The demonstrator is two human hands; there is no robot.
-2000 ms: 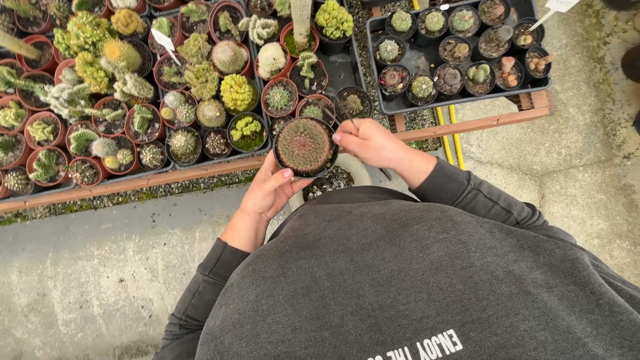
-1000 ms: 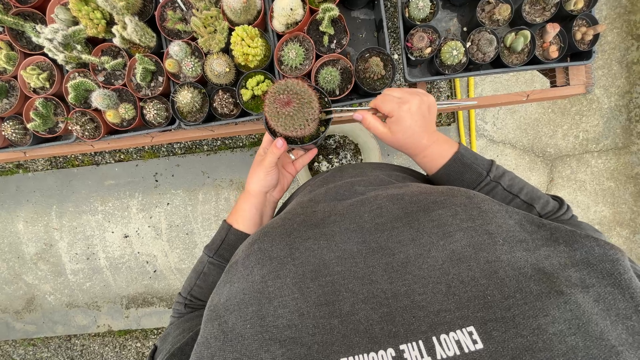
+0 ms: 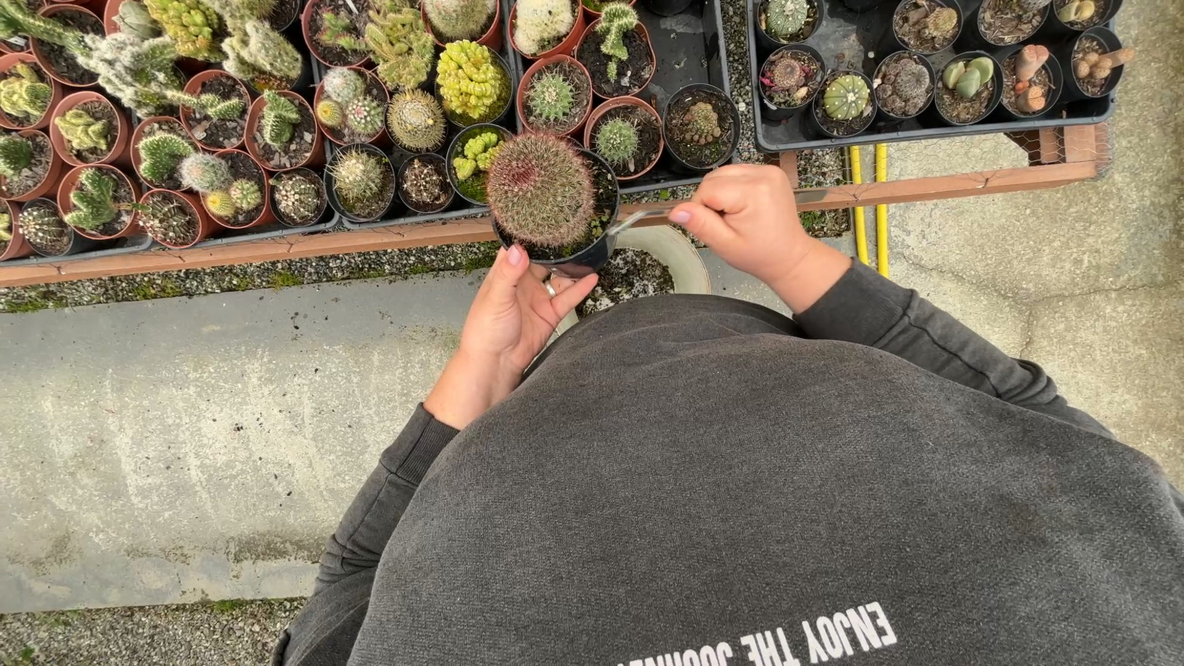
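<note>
My left hand holds a black plastic pot from below, with a ring on one finger. A round, reddish-spined cactus fills most of that pot, with some soil and small green growth at its right side. My right hand grips a thin metal tool, perhaps tweezers, whose end meets the pot's right rim; the exact tip is hard to make out. Beneath the held pot, close to my body, is a pale round container with dark, gritty soil in it.
Black trays of potted cacti stand ahead; the right tray holds small succulents. A wooden rail runs along their near edge. Two yellow pipes lie below the rail at right. A grey concrete slab lies at left.
The held cactus has tilted, its top now turned to the left and more soil showing at its right. My right hand has moved from beside the pot out to the right with the tool.
</note>
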